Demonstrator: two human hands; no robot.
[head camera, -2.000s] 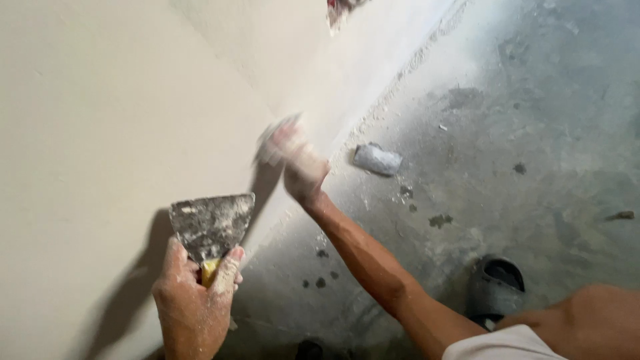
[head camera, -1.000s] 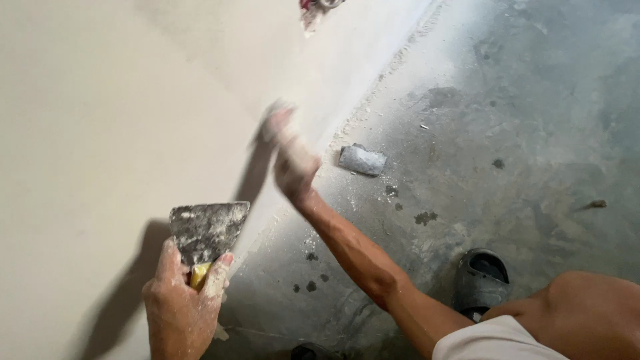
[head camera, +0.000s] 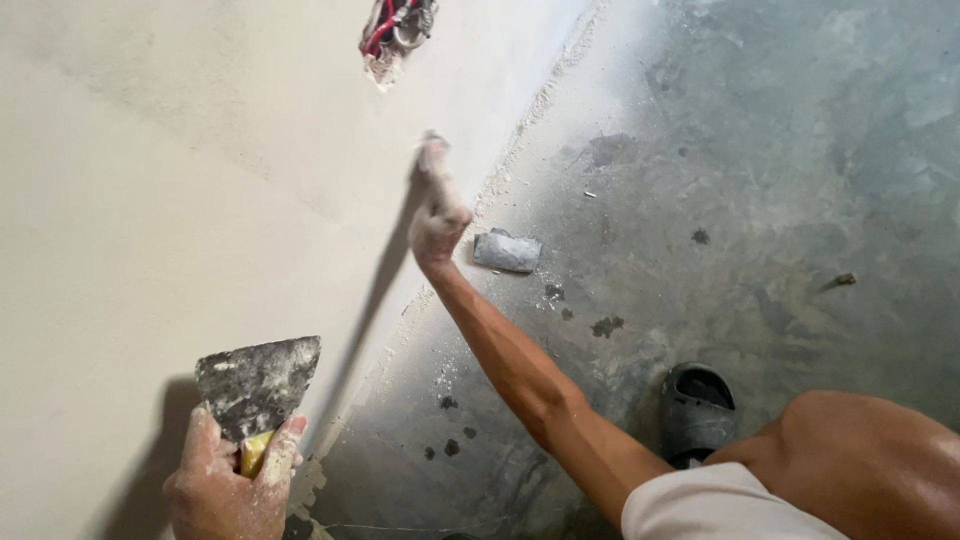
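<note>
At the lower left, my left hand (head camera: pixel 236 472) grips the yellow handle of a putty knife (head camera: pixel 259 382), its wide metal blade pointing up and smeared with putty. Pale dust coats the fingers. My right hand (head camera: pixel 439 202) is stretched out against the pale plastered wall (head camera: pixel 225 262); its fingers are blurred, and a small dark edge shows at the fingertips. What the right hand holds cannot be made out. A long shadow falls on the wall beside the right hand and arm.
A wall opening with red and dark wires (head camera: pixel 397 34) is at the top. White dust (head camera: pixel 540 109) lines the wall's foot. On the concrete floor (head camera: pixel 787 187) lie a grey folded piece (head camera: pixel 507 251) and a small brown bit (head camera: pixel 846 279). A dark clog (head camera: pixel 697 412) is beside a bare knee.
My right hand remains at the wall, blurred in every frame. The left hand keeps hold of the putty knife. More of the wired opening shows at the top as the view shifts.
</note>
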